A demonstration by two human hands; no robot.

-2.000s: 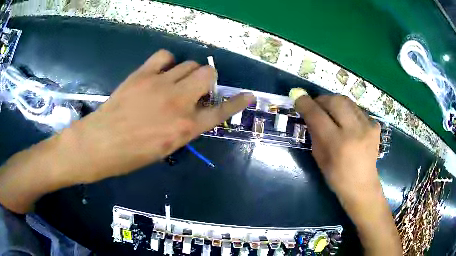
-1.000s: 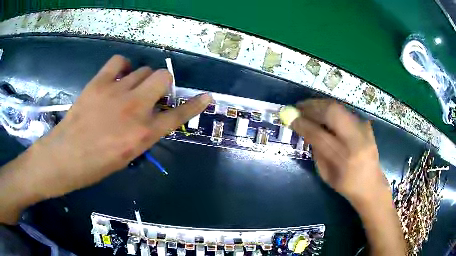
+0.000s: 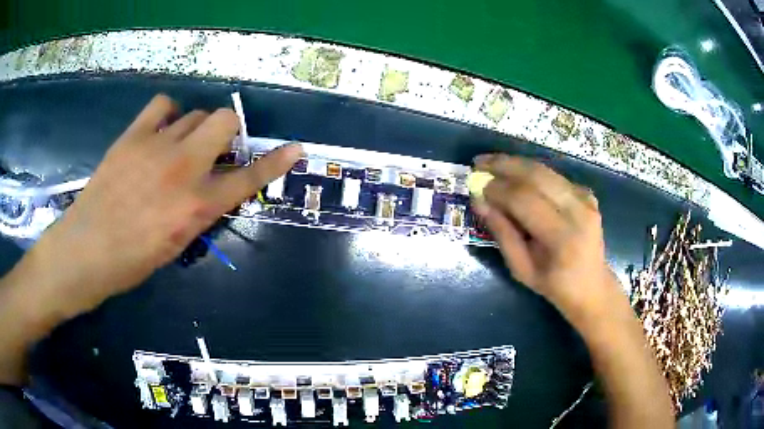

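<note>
An open power strip housing (image 3: 360, 221) lies across the bench in front of me, with white blocks and copper contacts showing inside. My left hand (image 3: 180, 172) rests over its left end, index finger stretched along the back edge. My right hand (image 3: 544, 222) is over its right end, with a pale yellow finger cot (image 3: 479, 183) at the back edge; whether it grips anything is hidden. A blue wire (image 3: 219, 253) sticks out below my left hand. A white stick-like piece (image 3: 240, 116) stands out from the back edge.
A second housing (image 3: 293, 369) lies nearer me. A pile of copper strips (image 3: 680, 323) is at the right. A bagged cord coil (image 3: 29, 208) is at the left, another coil (image 3: 683, 88) on the green belt (image 3: 503, 42). A worn pale rail (image 3: 360, 75) runs behind the housing.
The worked housing and my left hand have shifted left in view. My right hand has moved slightly left, and more of the housing's middle shows between my hands.
</note>
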